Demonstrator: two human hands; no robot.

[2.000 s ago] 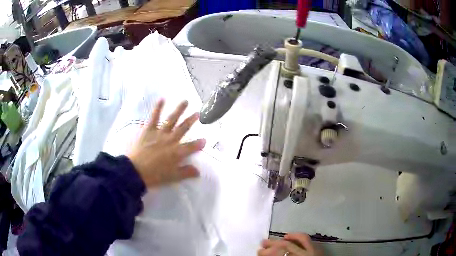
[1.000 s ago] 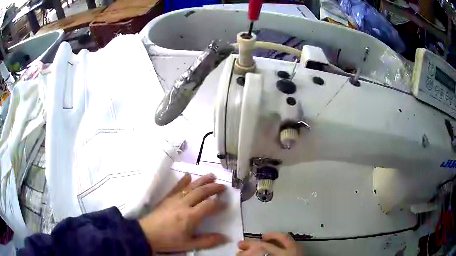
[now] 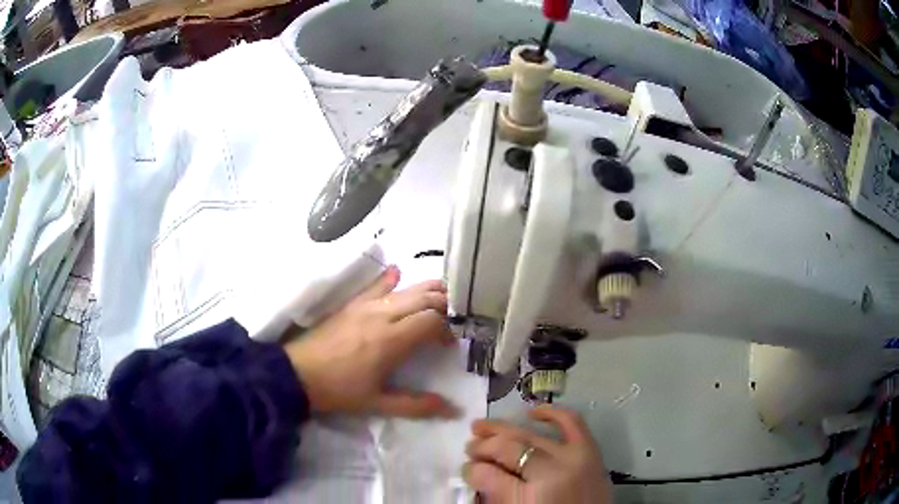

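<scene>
A white garment piece (image 3: 251, 187) with thin dark double stitch lines is spread left of the sewing machine (image 3: 710, 256). Part of it lies under the presser foot and needle (image 3: 479, 354). My left hand (image 3: 380, 345) lies flat on the cloth just left of the needle, fingers apart. My right hand (image 3: 537, 458), with a ring, is at the cloth's right edge in front of the needle; its thumb and finger rest on the fabric edge (image 3: 473, 423). The right hand is cut off by the lower picture edge.
A grey lamp-like piece in shiny wrap (image 3: 370, 167) sticks out left of the machine head. White folded strips (image 3: 34, 226) lie at far left over plaid cloth (image 3: 64, 330). A pale tub (image 3: 325, 34) stands behind. A control panel (image 3: 875, 167) is at upper right.
My left hand has moved up beside the needle. My right hand has moved forward along the cloth edge. The loose cloth beside my left hand has shifted, and the view has tilted slightly.
</scene>
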